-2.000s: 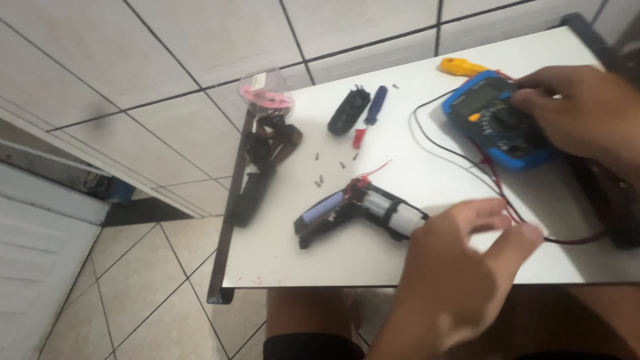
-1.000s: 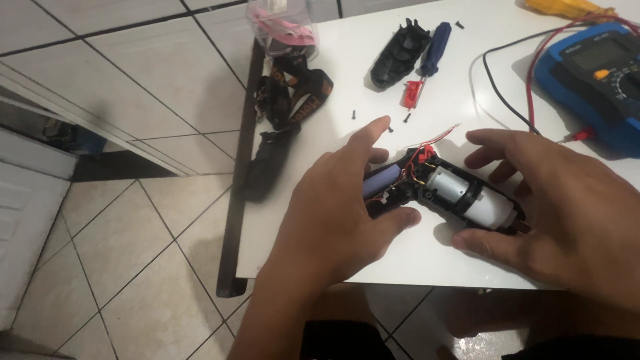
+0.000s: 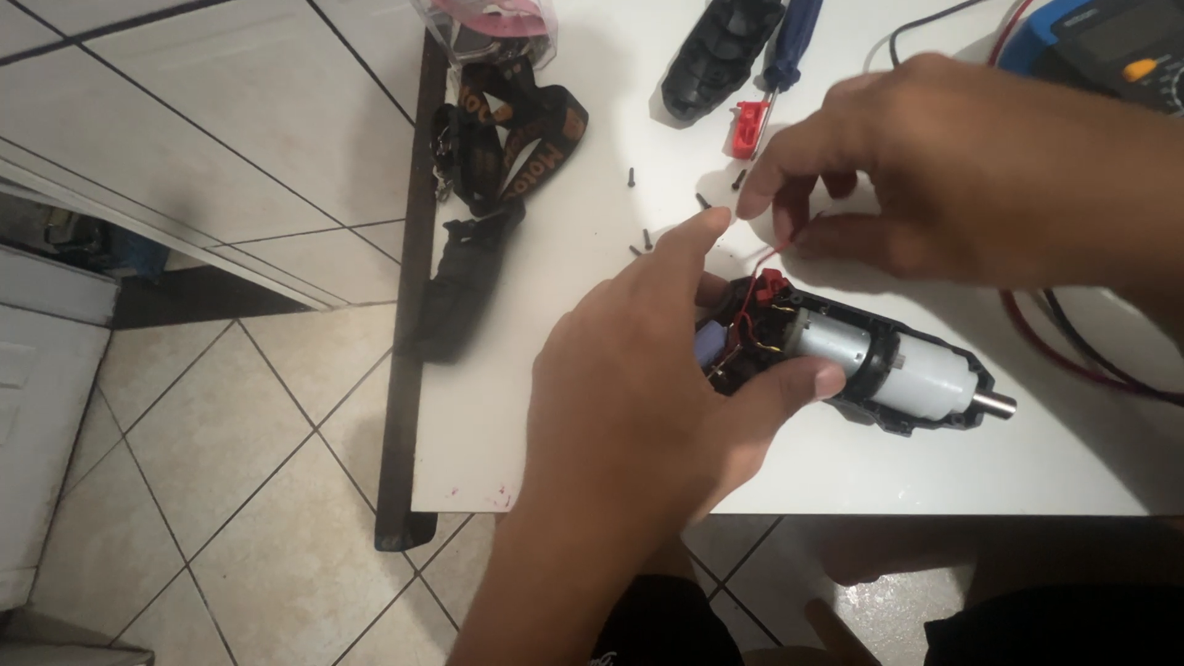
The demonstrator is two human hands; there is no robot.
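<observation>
An opened cordless screwdriver point(image 3: 832, 347) lies on the white tabletop, its silver motor, white gearbox and metal shaft exposed in half of a black housing. My left hand point(image 3: 647, 370) grips its handle end, thumb by the motor, partly covering a purple battery cell point(image 3: 710, 342). Above the tool, my right hand point(image 3: 925, 176) has its fingertips on a thin red wire point(image 3: 763, 259) that rises from beside the red switch part point(image 3: 770, 285). Small screws point(image 3: 632, 177) lie beyond my left hand. A blue-handled screwdriver point(image 3: 794, 42) touches or overlaps a red plastic piece point(image 3: 748, 129).
The other black housing half point(image 3: 717, 55) lies at the top. A blue multimeter point(image 3: 1110, 46) with red and black leads point(image 3: 1064, 342) is at the right. A black strap point(image 3: 518, 139), a dark pouch-like item point(image 3: 472, 287) and a clear bag with pink contents point(image 3: 495, 23) line the left edge.
My right hand has left the multimeter, passed beside the gearbox, and now is at the red wire. My left hand has moved onto the tool's handle end. The view is closer.
</observation>
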